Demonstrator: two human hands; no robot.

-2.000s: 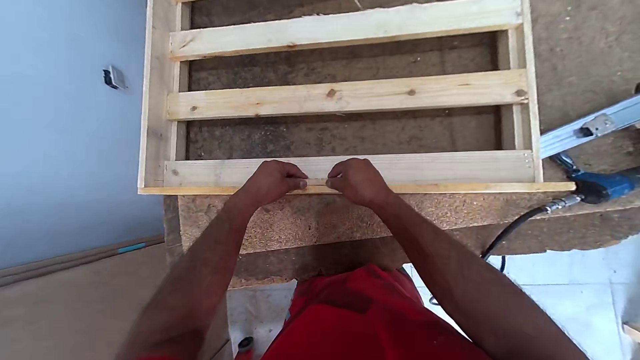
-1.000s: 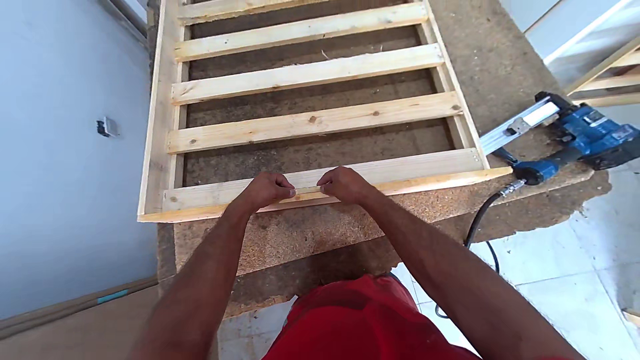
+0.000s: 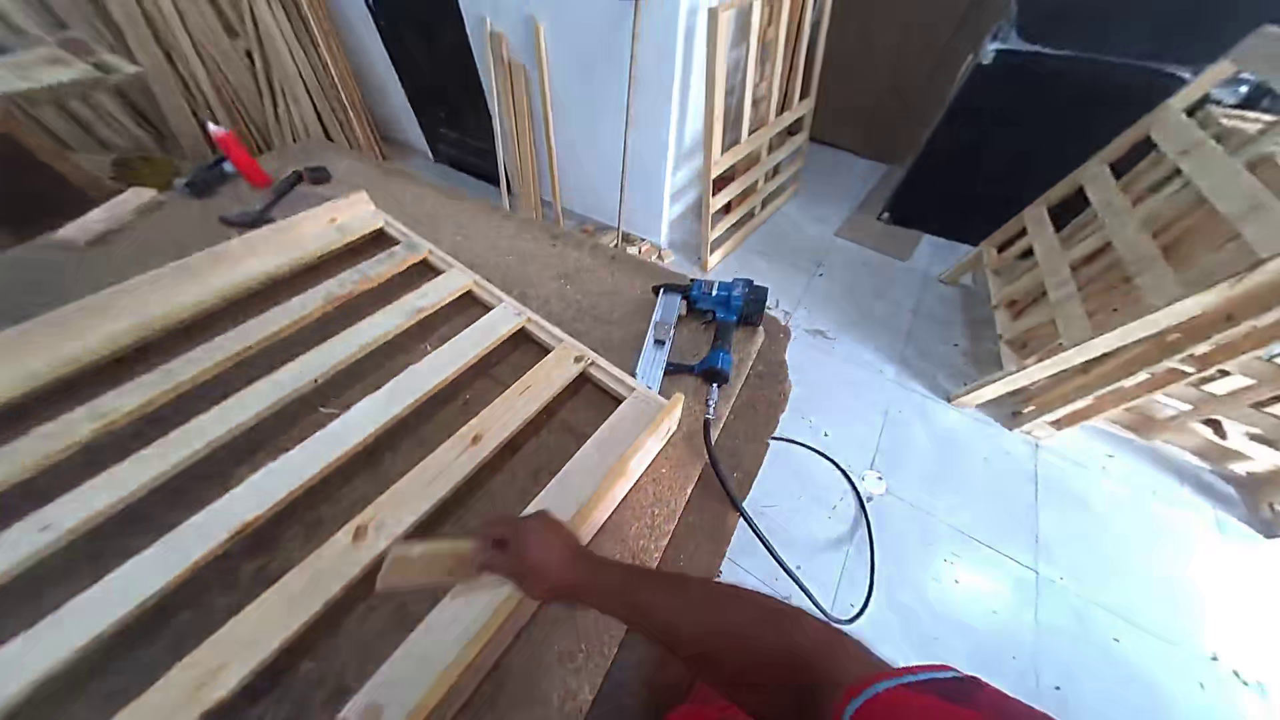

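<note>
My right hand (image 3: 535, 555) grips a short wooden block (image 3: 428, 564), slightly blurred, above the near end board of a slatted wooden frame (image 3: 400, 440). The frame lies flat on the workbench (image 3: 640, 510). Past its near right corner rests a blue pneumatic nailer (image 3: 718, 335) with a silver magazine, and a black air hose (image 3: 760, 530) runs from its handle over the bench edge. My left hand is out of view.
A hammer (image 3: 268, 200), a red bottle (image 3: 240, 155) and a wood offcut (image 3: 108, 215) lie at the bench's far left. Slatted frames (image 3: 1060, 290) stand on the floor at right, another (image 3: 760, 150) leans by the wall. Loose strips (image 3: 525, 130) lean behind the bench.
The view has swung far to the right. Both hands were together at the near board; now my right hand holds a block over the frame and my left hand has left the view.
</note>
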